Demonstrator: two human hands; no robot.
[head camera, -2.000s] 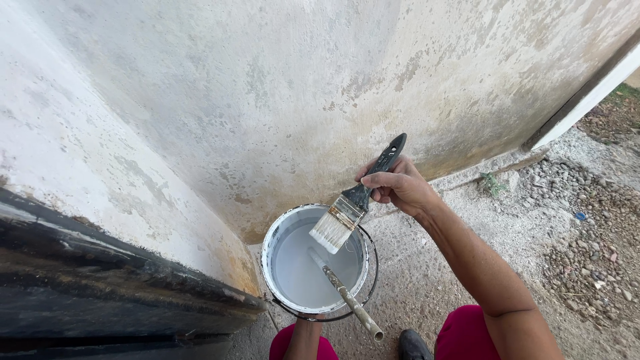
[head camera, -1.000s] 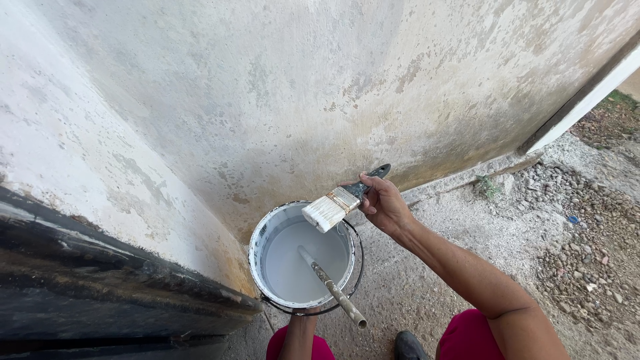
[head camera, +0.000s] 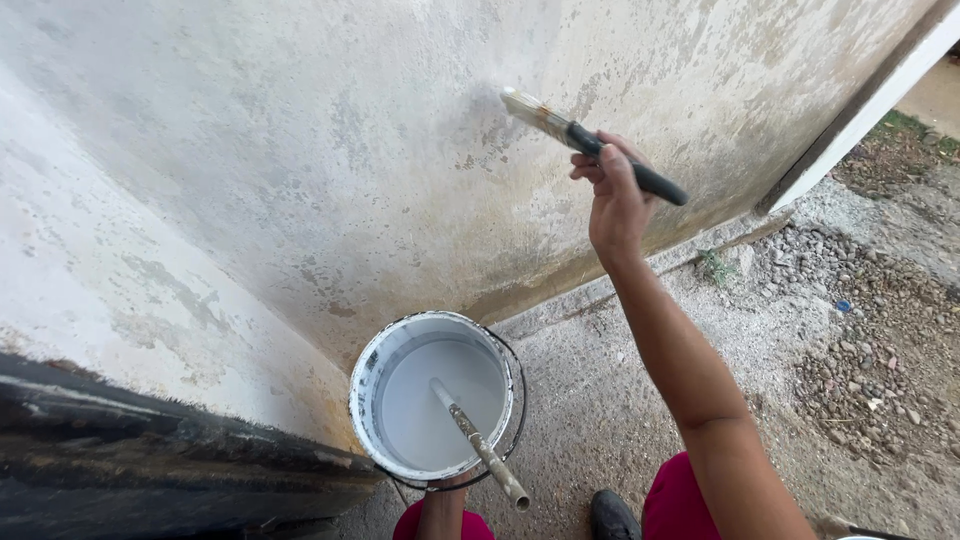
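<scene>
My right hand grips the dark handle of a flat paintbrush, its whitish bristles pointing up and left at the patchy, peeling wall. Whether the bristle tips touch the wall is hard to tell. Below stands a paint-marked bucket of thin whitish paint, with a wire handle hanging at its right side. A spattered pipe-like stick leans in the paint and over the rim. My left hand is at the bucket's lower edge, mostly hidden beneath it, so its grip does not show.
A white side wall meets the peeling wall at the left, above a dark ledge. Gravel and stones lie on the rough ground at right, near a white post. My shoe is at the bottom.
My right hand has carried the brush from over the bucket up to the peeling wall. The bristles were above the paint two seconds ago. The bucket stays below with the stick in it.
</scene>
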